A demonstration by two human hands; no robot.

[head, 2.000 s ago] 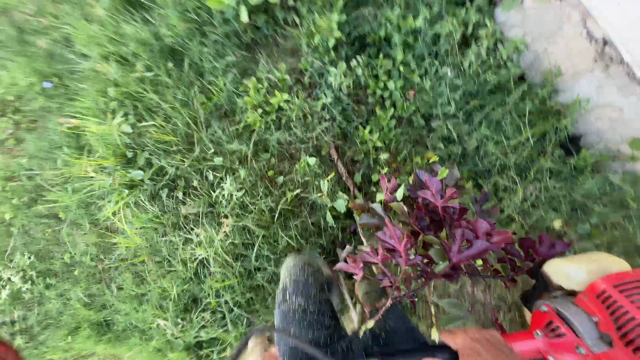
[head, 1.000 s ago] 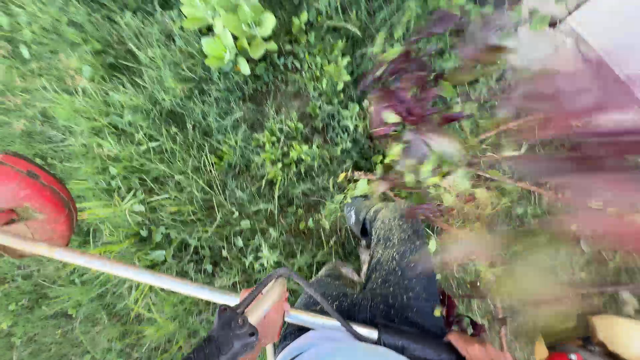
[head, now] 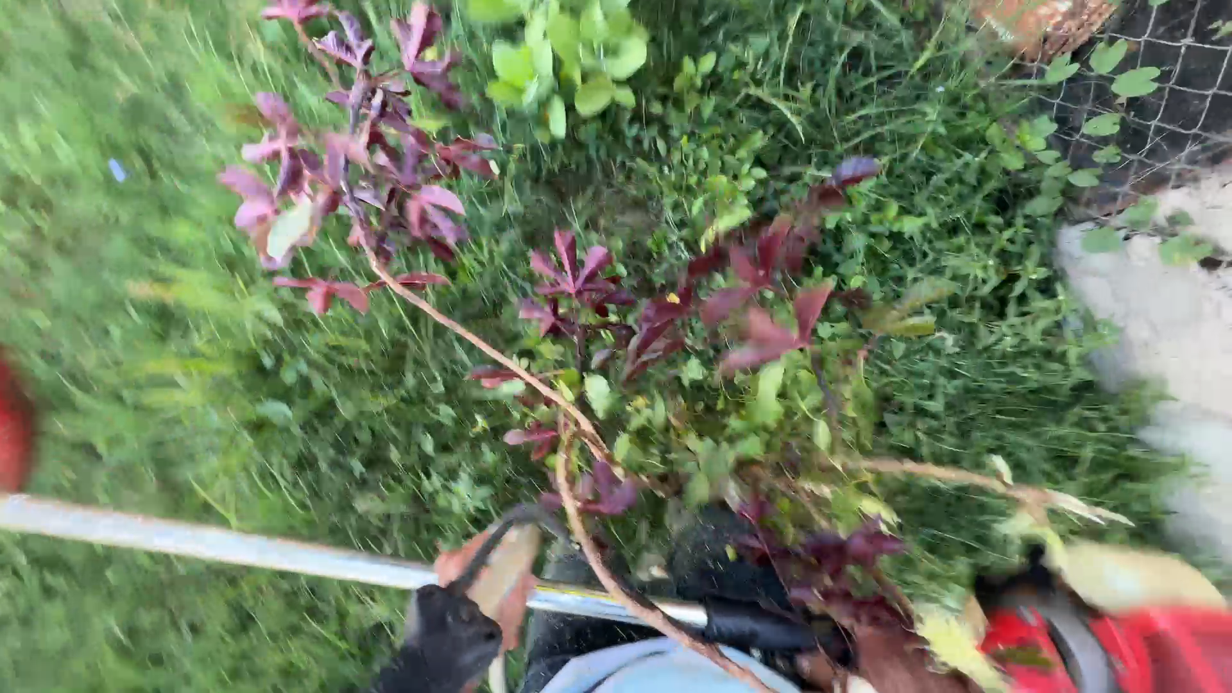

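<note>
A long-shafted brush cutter crosses the bottom of the view, its metal shaft (head: 221,551) running left and its red engine housing (head: 1136,645) at lower right. My left hand (head: 505,587) closes around the handle by the shaft, beside a black loop. At the rear grip, next to the engine, is my right hand (head: 890,654), closed and partly covered by leaves. Cut branches with purple leaves (head: 361,183) spread over the grass in front of me, and one bare stem (head: 481,342) passes over the shaft. A broken branch end (head: 1030,491) points right.
Grass (head: 366,462) and low weeds cover the ground. A light green leafy plant (head: 568,58) grows at the top. Wire mesh (head: 1165,87) stands at upper right, above a pale concrete edge (head: 1136,298). Part of a red guard (head: 12,423) shows at the left edge.
The purple-leaved branches, blurred at the right one second ago, now extend across the middle and upper left. The red guard has moved mostly out of view at the left.
</note>
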